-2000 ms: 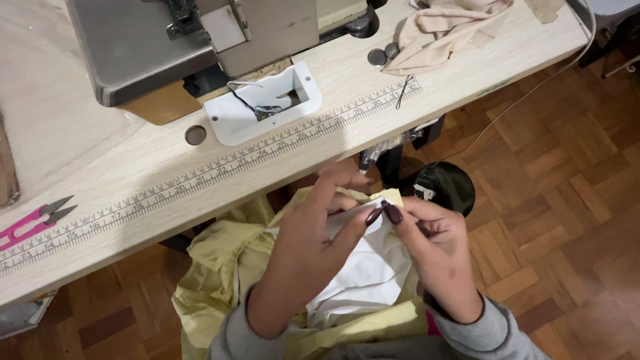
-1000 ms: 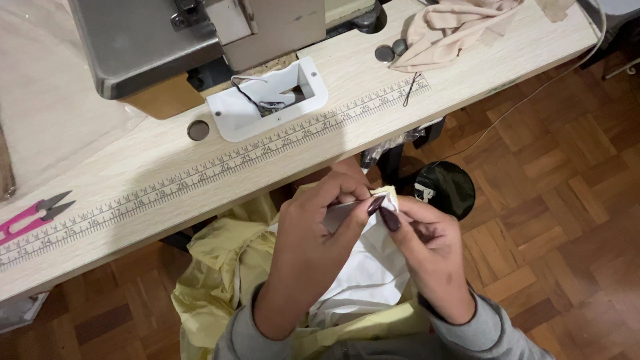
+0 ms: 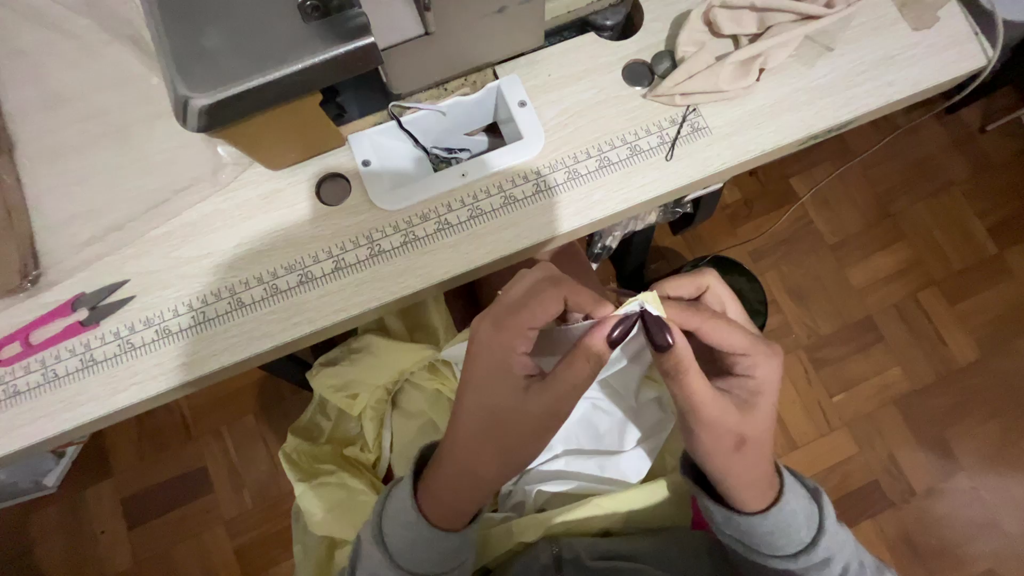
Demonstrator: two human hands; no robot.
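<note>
A yellow fabric piece (image 3: 352,400) joined with white fabric (image 3: 608,432) lies across my lap. Its raised edge is pinched between both thumbs and fingers, just off the table's front edge. My left hand (image 3: 528,368) grips the cloth from the left, thumb bent inward. My right hand (image 3: 720,376) grips it from the right, its thumbnail touching or nearly touching the left one. The fingertips behind the cloth are partly hidden.
A sewing machine (image 3: 264,64) stands on the table (image 3: 264,344), beside a white recessed tray (image 3: 448,176) with thread scraps. Pink thread snips (image 3: 56,324) lie left on the printed ruler. A hairpin (image 3: 678,134), dark round discs (image 3: 638,74) and beige cloth (image 3: 736,40) are at the right.
Both hands have stayed close together on the cloth edge. The thumbs have come together at the pinched corner since two seconds ago.
</note>
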